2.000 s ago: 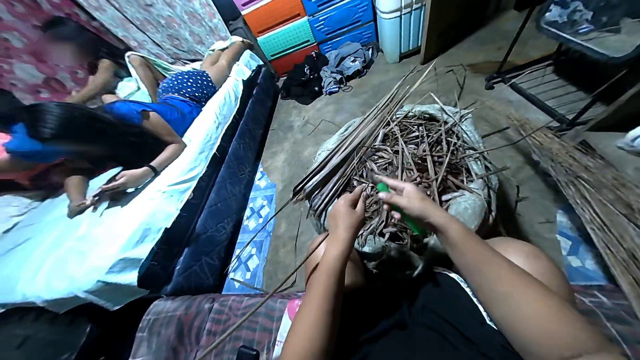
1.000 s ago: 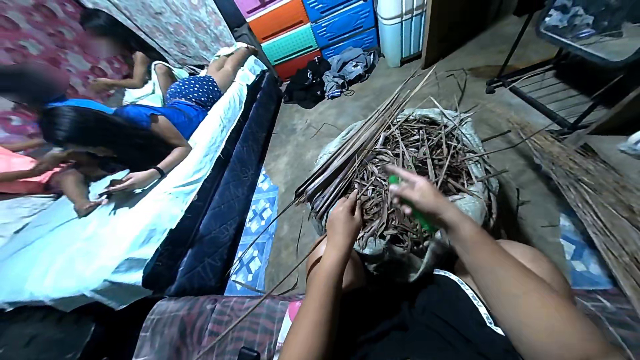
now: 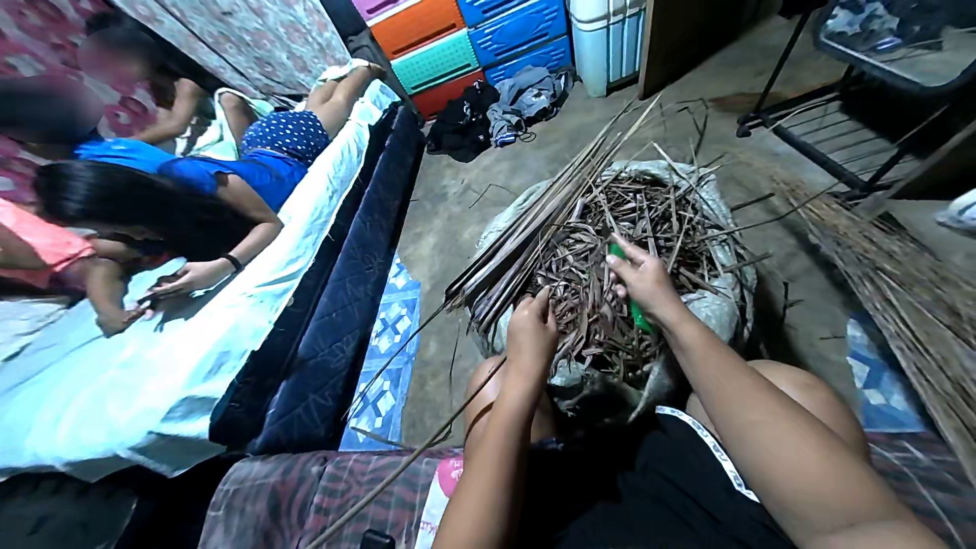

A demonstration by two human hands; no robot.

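My left hand (image 3: 532,328) is closed on the stem of a long dry frond midrib (image 3: 412,457), which trails down past my left forearm. My right hand (image 3: 640,278) grips a green-handled tool (image 3: 639,314), probably a knife; its blade is hard to make out. Both hands are over a large whitish woven sack (image 3: 732,305), rolled open and heaped with brown dry leaf scraps (image 3: 602,297). A bundle of long dry leaf strips (image 3: 534,236) lies across the sack's left side, just beyond my left hand.
Several people lie or sit on a mattress (image 3: 335,335) at the left. A pile of long dry stalks (image 3: 892,282) lies at the right, near a black metal rack (image 3: 846,137). Clothes (image 3: 526,107) lie on the floor before coloured drawers (image 3: 435,61).
My right hand, with the green-handled tool, has shifted slightly while staying over the sack. My left hand has stayed close to the same place. People on the mattress have moved their heads and arms.
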